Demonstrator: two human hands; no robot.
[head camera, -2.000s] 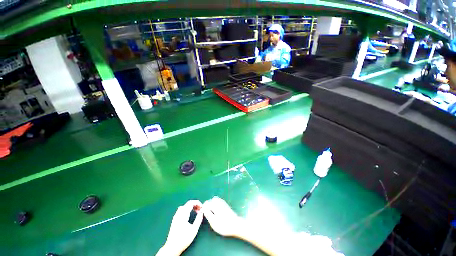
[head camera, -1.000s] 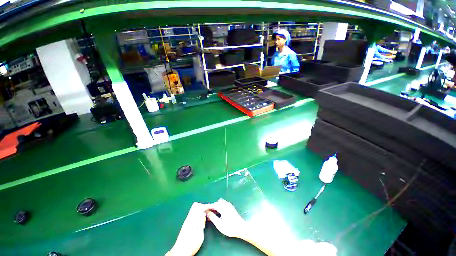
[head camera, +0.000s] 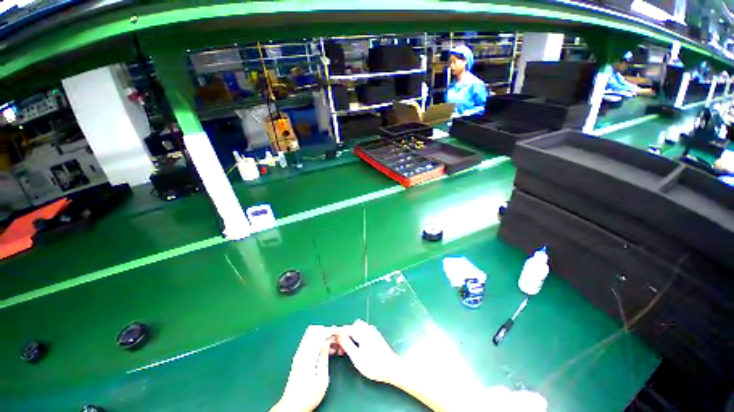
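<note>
My left hand (head camera: 312, 364) and my right hand (head camera: 369, 354) meet fingertip to fingertip over the bench mat. They pinch a small reddish-dark piece (head camera: 335, 344), mostly hidden by the fingers. Round black units lie spaced out on the green surface: one (head camera: 290, 282) beyond my hands, one (head camera: 133, 335) to the left, a smaller one (head camera: 32, 352) at far left, and one (head camera: 432, 232) farther off at centre right. Another (head camera: 92, 409) is cut off by the bottom edge.
At right are a white wipe (head camera: 459, 269), a blue-and-white round piece (head camera: 472, 293), a squeeze bottle (head camera: 534, 272), a black pen-like tool (head camera: 503, 331) and stacked foam trays (head camera: 579, 217). A red-edged parts tray (head camera: 402, 165) and white post (head camera: 216, 185) stand beyond. A person in blue (head camera: 467, 88) is behind.
The black units have shifted left relative to the post and bottle. Another dark unit now shows beside the foam trays. My fingers have closed further over the small piece. The view has shifted slightly.
</note>
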